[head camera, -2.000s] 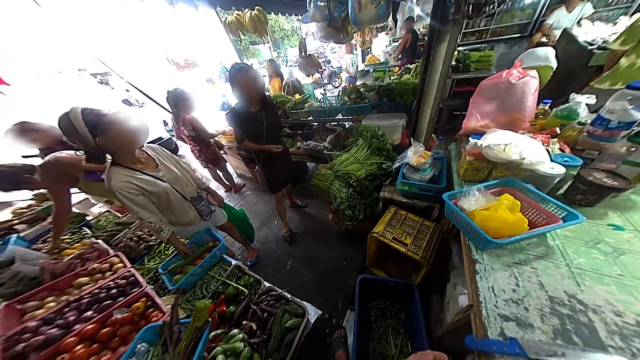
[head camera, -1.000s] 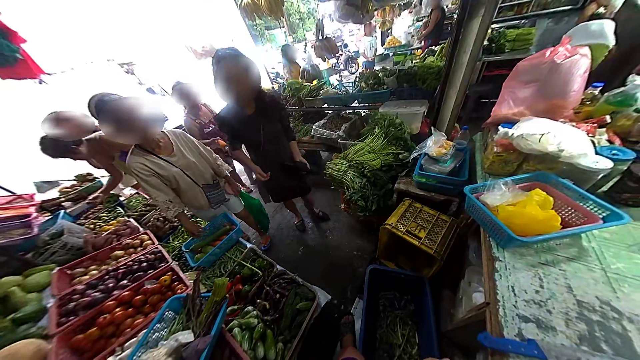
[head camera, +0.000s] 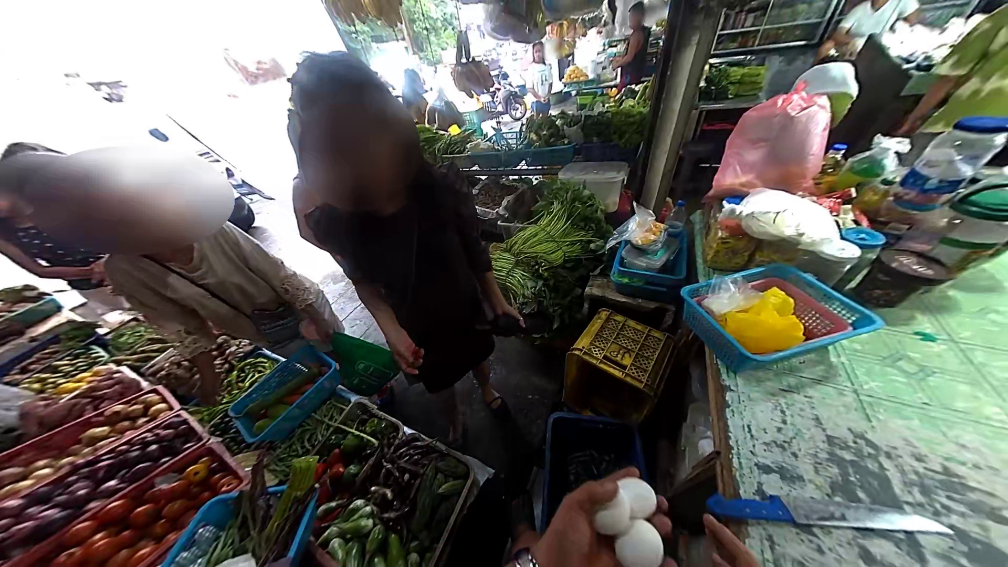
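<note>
My left hand (head camera: 579, 524) holds several white eggs (head camera: 639, 543) at the bottom of the view, palm up, with a watch or bracelet at the wrist. Just right of it is my right hand (head camera: 728, 543), of which only some fingers show at the bottom edge; whether it holds anything is hidden. A knife with a blue handle (head camera: 752, 508) lies on the green tiled counter (head camera: 882, 394), its blade pointing right, above my right hand's fingers. Between the two hands is a dark object that I cannot make out.
A blue plastic basket (head camera: 740, 358) with yellow bags stands on the counter. Below sit a yellow crate (head camera: 618, 354) and a dark blue bin (head camera: 594, 425). Vegetable crates (head camera: 189, 457) fill the lower left. A person in black (head camera: 417, 260) and one in beige (head camera: 213, 283) stand beyond them.
Both hands now show, with eggs in the left one. The person in black has come nearer. The knife's blade has come into view.
</note>
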